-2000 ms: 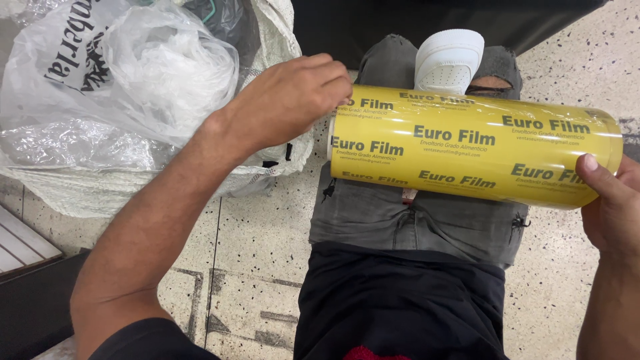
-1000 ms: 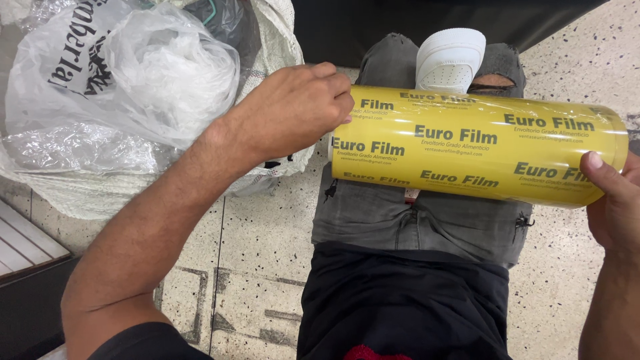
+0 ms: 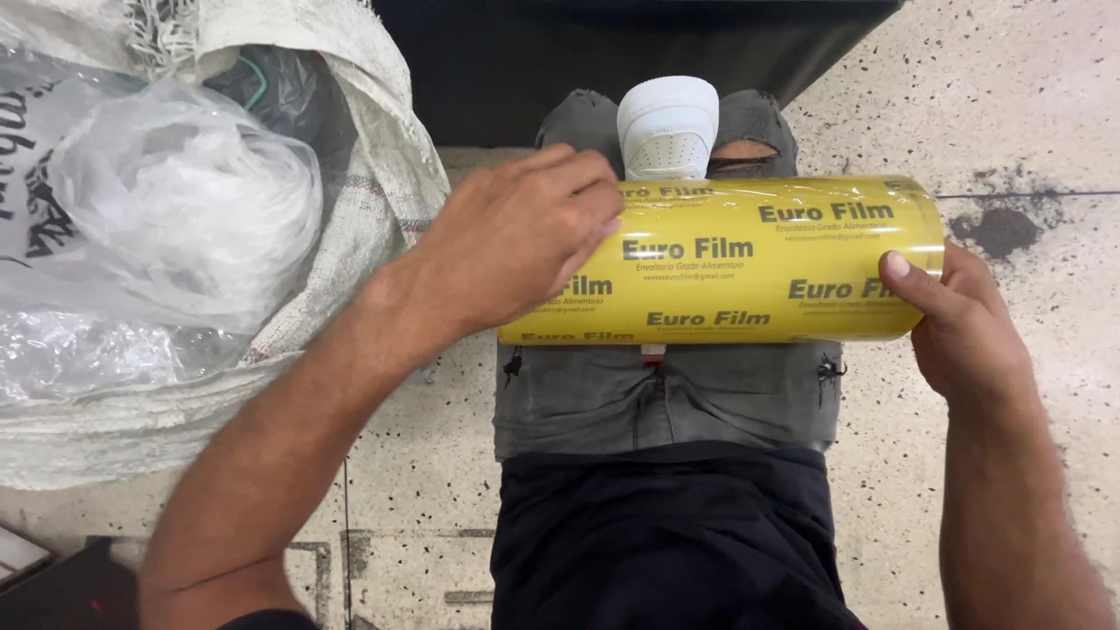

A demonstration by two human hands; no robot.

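A roll of Euro Film food wrap (image 3: pixel 717 262), yellow with dark print under clear film, lies crosswise over my thighs in grey ripped jeans (image 3: pixel 577 402). My right hand (image 3: pixel 967 315) grips its right end, thumb on top and fingers behind. Over the left part of the roll, my left hand (image 3: pixel 542 232) has its fingers bent, with the fingertips at the film surface; whether they pinch any film cannot be told. Beyond the roll, a white perforated shoe (image 3: pixel 668 127) stands upright between my knees.
At the left is a white woven sack (image 3: pixel 394 131) holding crumpled clear plastic bags (image 3: pixel 192 201). A black surface (image 3: pixel 612 35) lies beyond my knees. Speckled floor tiles (image 3: pixel 962 455) surround my legs, with a dark stain on the right. A dark object (image 3: pixel 79 586) sits at the lower left.
My left hand has moved right, from the roll's left end to farther along its surface. The roll has shifted left relative to my legs, and its printed pattern shows differently. My right hand still holds its end.
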